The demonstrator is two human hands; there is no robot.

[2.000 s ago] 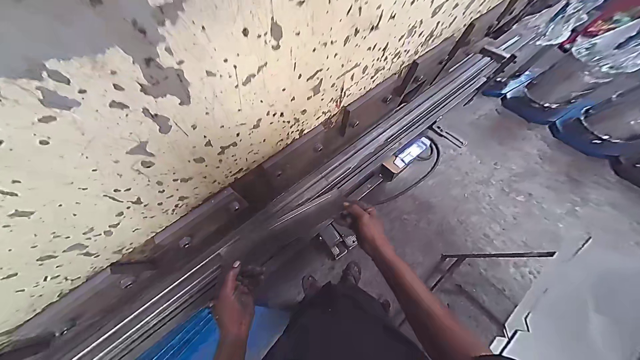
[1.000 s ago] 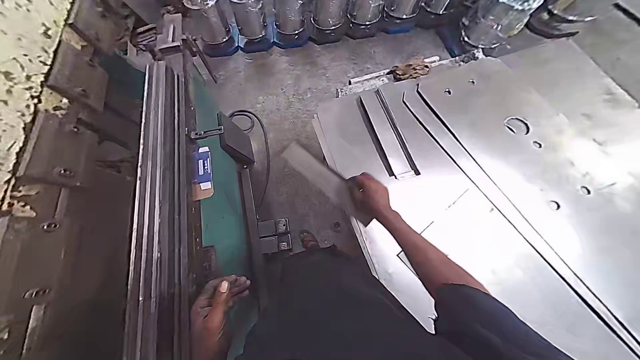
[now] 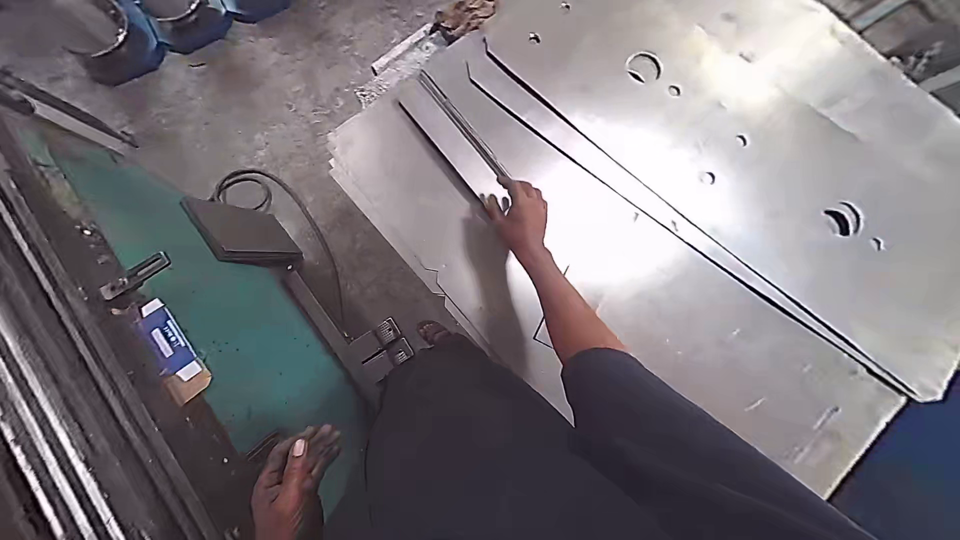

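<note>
My right hand (image 3: 521,217) is at the near end of a narrow bent metal strip (image 3: 450,139), which lies on large flat metal sheets (image 3: 637,247). Its fingers touch the strip's end; whether they grip it cannot be told. My left hand (image 3: 294,476) is low in the view, fingers apart and holding nothing, over the green machine side (image 3: 262,360). Long dark metal machine bars (image 3: 67,330) run along the left edge. A small blue and white box (image 3: 171,341) lies beside them, near a metal clamp or bracket (image 3: 136,276).
A foot pedal (image 3: 381,349) stands on the floor by my foot, with a black cable (image 3: 322,232) near it. A dark flat box (image 3: 241,231) juts from the green machine. Blue-based containers (image 3: 120,52) stand at the top left. The sheets have cut holes and slots.
The view has swung right, from the machine to the sheets. My right hand held a flat metal piece above the floor one second ago; now it is at the strip on the sheets.
</note>
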